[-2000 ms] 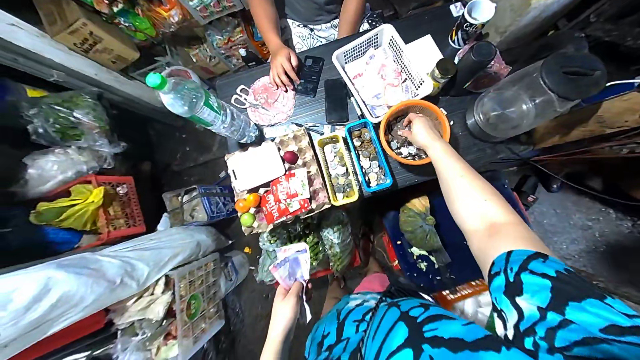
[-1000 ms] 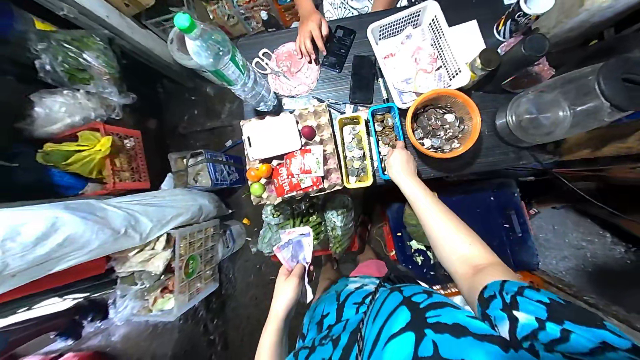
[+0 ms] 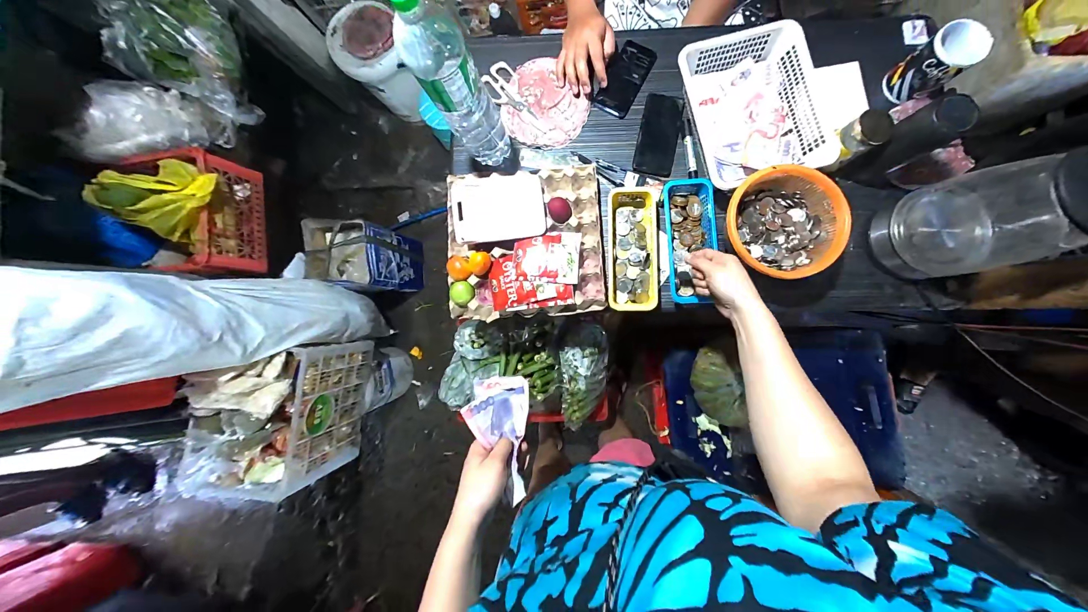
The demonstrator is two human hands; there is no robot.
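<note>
Folded banknotes (image 3: 497, 412) are pinched in my left hand (image 3: 491, 463), held low in front of the bagged vegetables. My right hand (image 3: 718, 279) reaches to the near end of a blue plastic basket (image 3: 711, 223) of coins, its fingertips at the coins; whether a coin is between them I cannot tell. Left of it stands a yellow basket (image 3: 614, 255) with coins, and on its right an orange bowl (image 3: 837, 229) of coins. A white basket (image 3: 816, 110) behind holds banknotes. An egg tray (image 3: 589, 191) bears a white lid-like piece (image 3: 498, 208), red sachets (image 3: 531, 276) and small fruits.
Across the dark table (image 3: 654, 59), another person's hand (image 3: 586, 51) rests by a phone (image 3: 626, 78) and scissors (image 3: 510, 89). A second phone (image 3: 657, 134) lies nearer. A tall bottle (image 3: 450, 85) stands left, a clear jug (image 3: 960, 221) right. Vegetable bags (image 3: 585, 370) hang low in front.
My right hand was in the orange bowl two seconds ago and has since moved left to the blue basket. My left hand still holds the banknotes.
</note>
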